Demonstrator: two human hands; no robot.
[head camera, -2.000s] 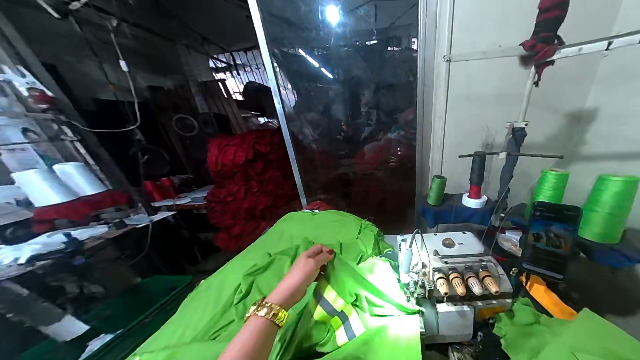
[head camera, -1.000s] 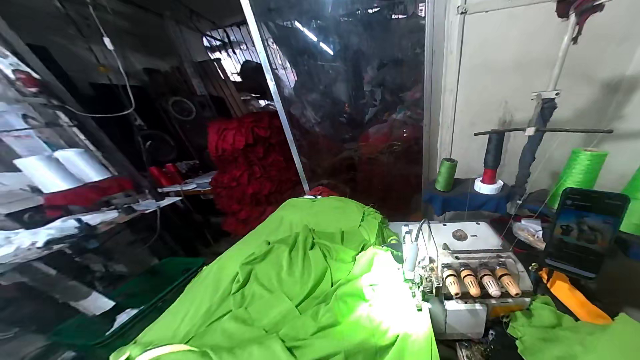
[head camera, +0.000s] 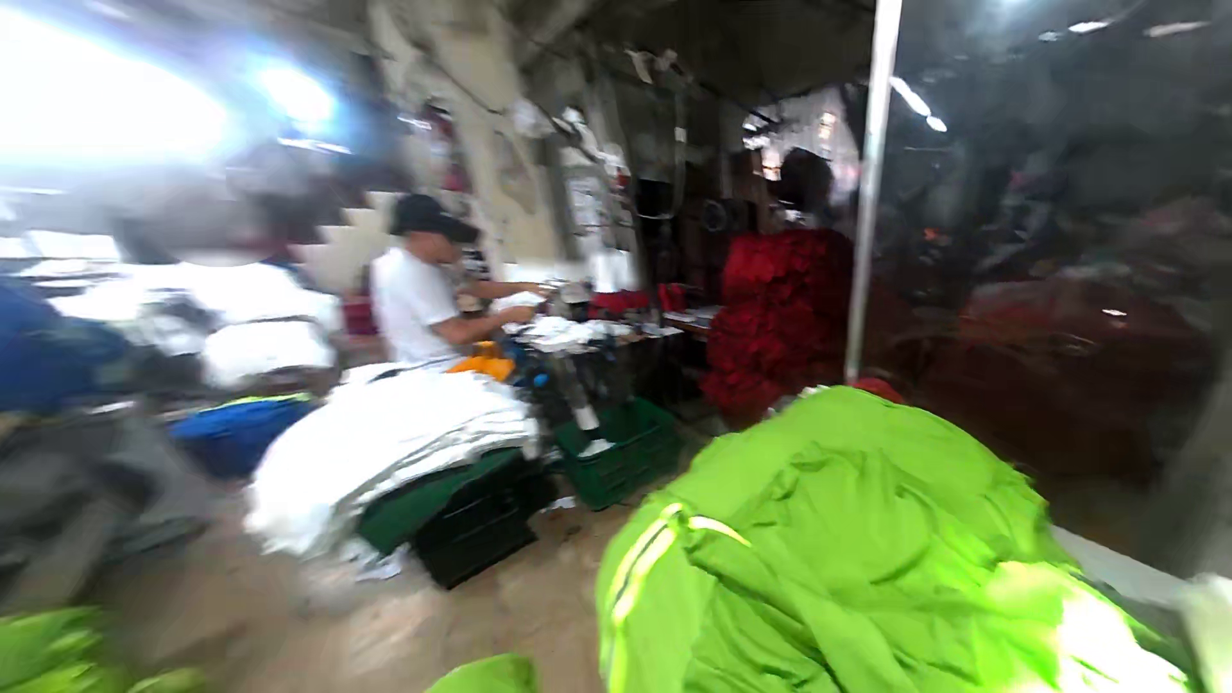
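Note:
Neither my left hand nor my right hand shows in the head view now. Bright green fabric (head camera: 847, 539) lies heaped over the work surface at the lower right, with a yellow and silver reflective strip (head camera: 640, 568) along its left side. Strong light falls on the fabric's right part. The sewing machine is out of view, apart from a blurred pale shape at the right edge that I cannot identify.
A co-worker in a white shirt (head camera: 409, 298) sits at another machine. White fabric (head camera: 395, 443) covers a dark green crate (head camera: 438, 500) on the floor; another green crate (head camera: 621, 452) stands beside it. Red fabric (head camera: 780, 318) is stacked behind. More green fabric (head camera: 58, 650) lies at lower left.
The view has swung far left, bringing the co-worker and white fabric into sight. The hand with a gold-coloured watch, on the green fabric two seconds ago, is out of view.

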